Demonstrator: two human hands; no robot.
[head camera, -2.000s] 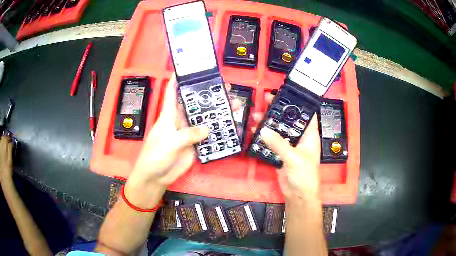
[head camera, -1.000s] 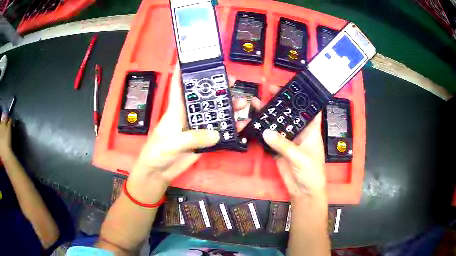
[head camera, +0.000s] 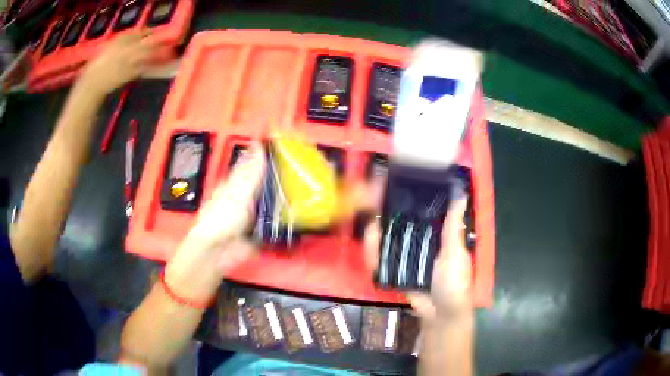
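My left hand (head camera: 217, 224) holds a flip phone (head camera: 305, 180), strongly blurred, with a bright yellow upper half tilted over its dark keypad half. My right hand (head camera: 452, 268) holds an open flip phone (head camera: 433, 110) upright in view. Its display is white with a blue block; its keys are blurred into pale streaks. Both phones are above a red tray (head camera: 272, 81). Closed black phones with yellow-orange stickers lie in its pockets, one at the left (head camera: 184, 170) and others along the top row (head camera: 330, 88). Some tray phones are partly hidden by my hands and the held phones.
Several batteries (head camera: 297, 328) lie along the near bench edge. A red pen (head camera: 115, 117) and a red-ended pen (head camera: 131, 169) lie left. Another person's arm (head camera: 55, 169) reaches to a red phone tray (head camera: 110, 51) at upper left. Red layered trays (head camera: 657, 220) stand at far right.
The left phone has tilted and its upper half now looks yellow, not pale blue. The right phone has turned more upright in view. The other person's arm has reached up to the left tray.
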